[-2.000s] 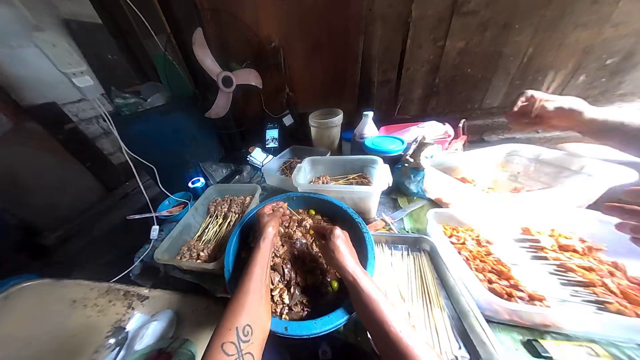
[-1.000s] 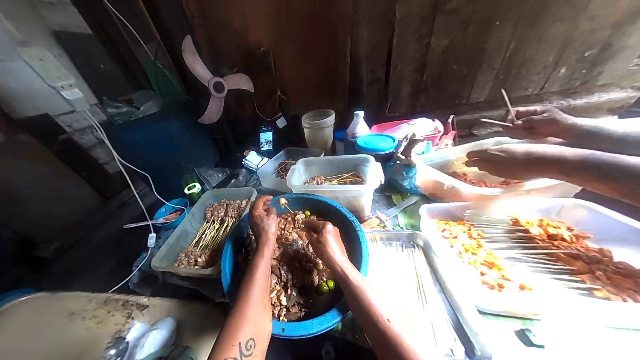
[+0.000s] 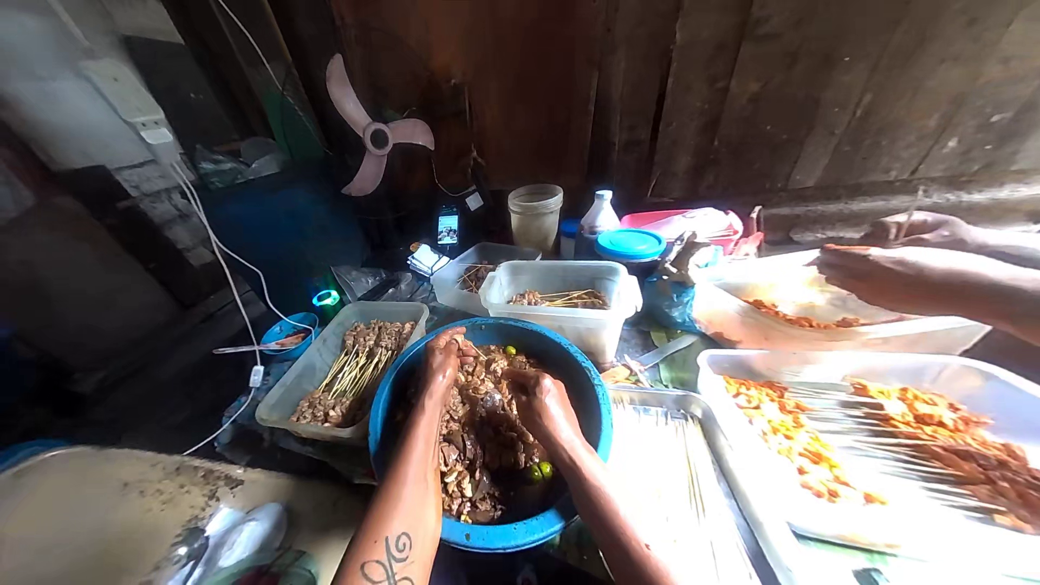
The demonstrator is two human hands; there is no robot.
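A blue plastic basin (image 3: 487,536) holds dark marinated meat pieces (image 3: 487,406) and several green citrus fruits (image 3: 538,471). Over the basin's left part, my left hand (image 3: 445,361) is closed on a thin skewer with meat at its upper end. My right hand (image 3: 540,398) is down at the meat on the right, its fingertips partly hidden; whether it holds a piece I cannot tell. Left of the basin, a plastic container (image 3: 276,406) holds meat skewers (image 3: 353,366). To the right lies a metal tray (image 3: 715,431) with bare bamboo skewers (image 3: 666,455).
Behind the basin are a clear tub (image 3: 561,325) of skewers, a blue-lidded container (image 3: 630,245) and a knife (image 3: 668,349). At right, another person's hands (image 3: 886,268) are above a tub (image 3: 910,331), behind a white tray (image 3: 812,364) of orange meat skewers. A fan (image 3: 377,138) stands behind.
My left hand has stayed near the basin's upper left while my right hand has shifted lower toward the meat. The other person's hands have moved over the rear right tub.
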